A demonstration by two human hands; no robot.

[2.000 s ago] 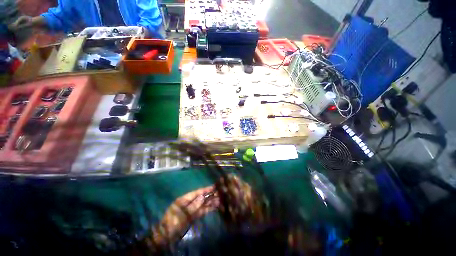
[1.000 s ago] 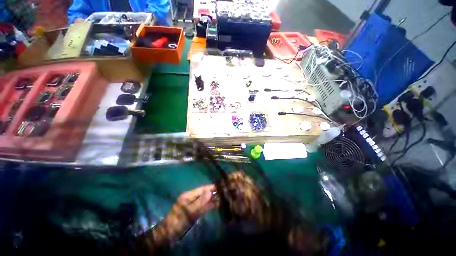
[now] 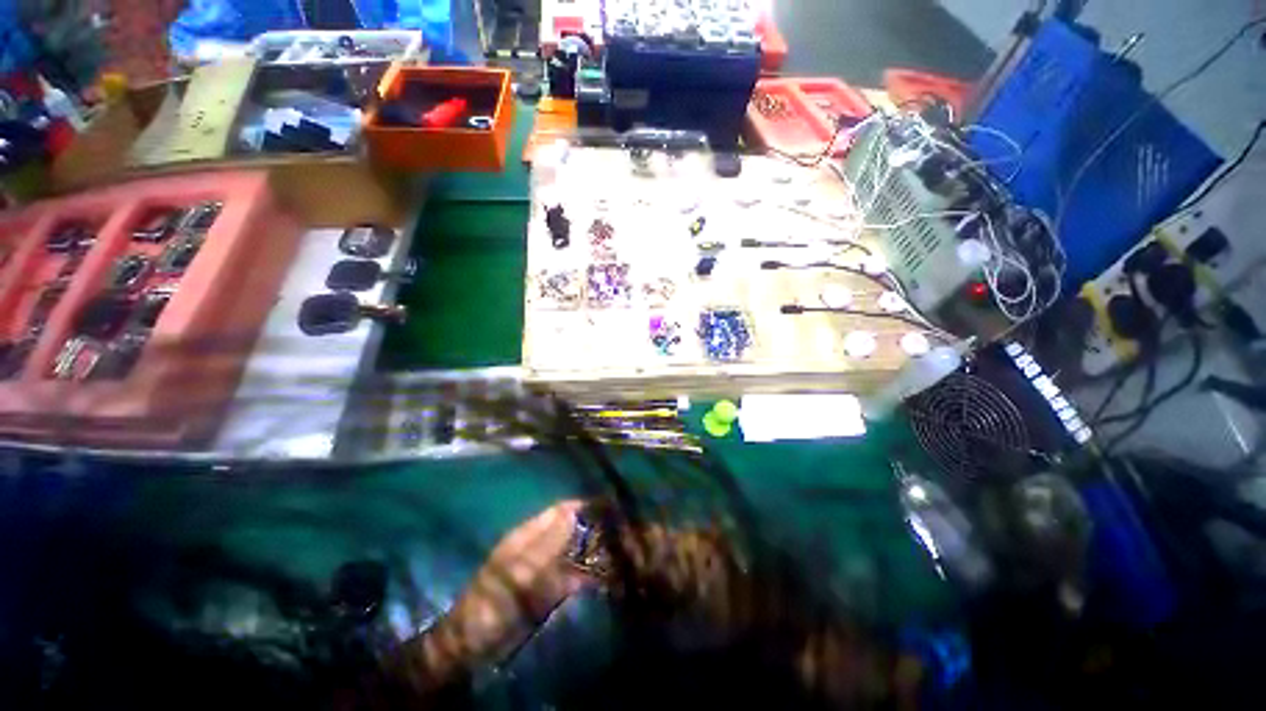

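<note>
My left hand [image 3: 517,572] is low in the centre over the green mat, its fingers closed on a small dark device [image 3: 589,539] with a metallic glint. My right hand [image 3: 694,567] is against the other side of the device, blurred and largely hidden behind dark hair-like strands. Its fingertips cannot be made out. A thin dark line runs below my left hand; I cannot tell what it is. A flat dark square piece [image 3: 360,586] lies on the mat to the left.
Thin tools [image 3: 632,418] and a green bottle [image 3: 719,418] lie before the wooden parts board [image 3: 611,364]. A pink foam tray [image 3: 250,236] and dark units [image 3: 329,313] are left. A black fan [image 3: 968,421] and wired box [image 3: 909,208] are right. A person's blue sleeve [image 3: 222,20] shows behind.
The view has shifted slightly. My left hand has tilted and the dark device shows more between my hands. The flat dark piece on the left shows more clearly.
</note>
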